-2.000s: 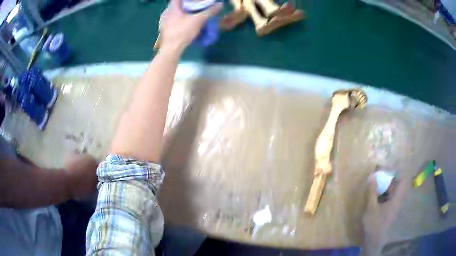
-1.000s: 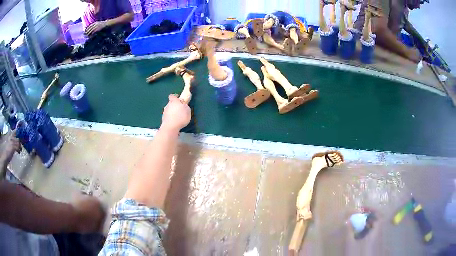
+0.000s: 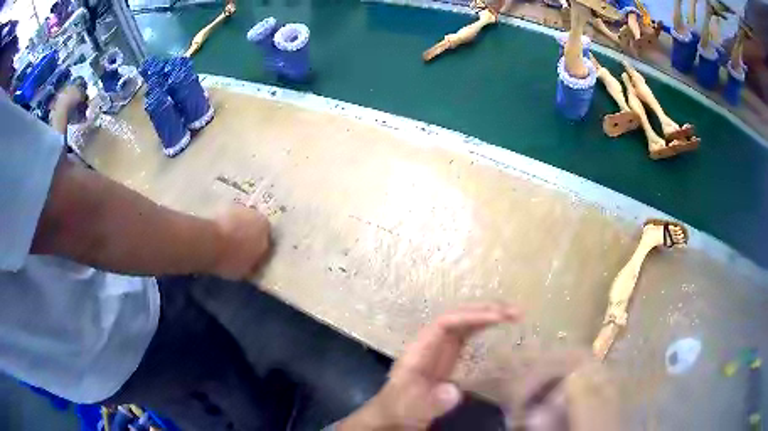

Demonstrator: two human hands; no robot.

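Observation:
My left hand (image 3: 438,362) is at the bench's front edge, fingers apart, with nothing visible in it. My right hand (image 3: 581,396) is beside it at the bottom edge, badly blurred and cut off; whether it holds something cannot be told. A tan figurine leg (image 3: 625,286) lies on the bench (image 3: 337,210) at right, its sandalled foot toward the belt and its peg end near my right hand. A white glue bottle (image 3: 683,355) lies right of the leg.
The green belt (image 3: 404,76) carries a blue trouser piece with a leg upright in it (image 3: 576,88), several loose tan legs (image 3: 657,118) and blue tubes (image 3: 291,55) at left. Blue trouser legs (image 3: 178,105) stand on the bench. A co-worker's forearm (image 3: 135,227) reaches over the left side. A blurred yellow-green item (image 3: 743,364) lies far right.
The view has turned left and down. My left hand has come back from the belt, where it was at a tan leg; that leg is no longer clearly visible. My right hand has entered the picture.

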